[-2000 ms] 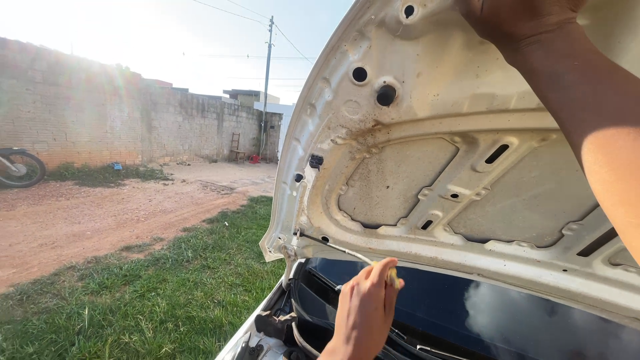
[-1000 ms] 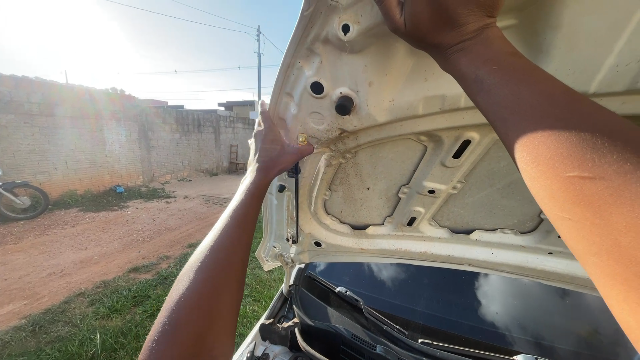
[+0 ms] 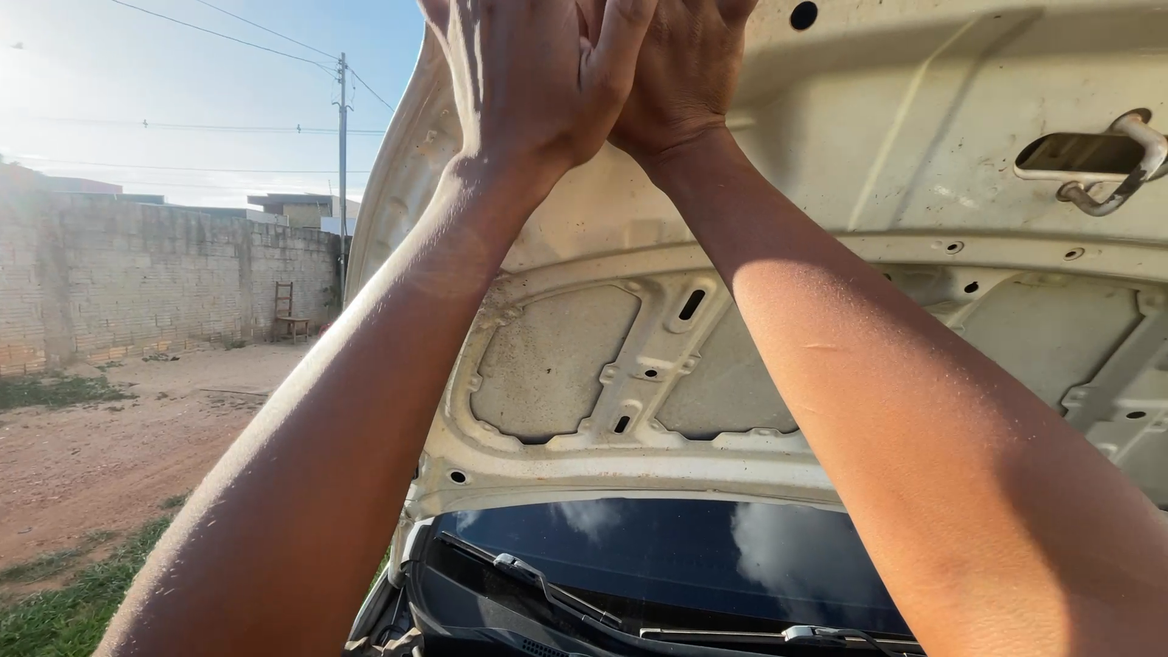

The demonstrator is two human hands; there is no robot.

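Note:
The raised car hood (image 3: 584, 210) shows its pale, dirty underside above the windshield. Both my arms reach up to the hood's front part. My left hand (image 3: 538, 82) is at the top of the view against the hood, its fingertips cut off by the frame. Just right of it and partly overlapped by it, my right hand (image 3: 680, 73) also rests at the hood, its fingers cut off as well. Whether either hand grips the edge is hidden. A metal hood striker loop (image 3: 1127, 164) sticks out at the right.
Below the hood lie the dark windshield (image 3: 666, 557) and two wiper arms (image 3: 547, 584). Beyond the car, at the left, are grass (image 3: 91, 584), a dirt yard (image 3: 100, 456), a block wall (image 3: 155, 283), a wooden chair (image 3: 290, 315) and a utility pole (image 3: 343, 164).
My left hand has risen from the hood's side, where a dark rod stood near it, to beside my right hand. Two seconds ago it held a thin rod low by the windshield. The view has shifted right.

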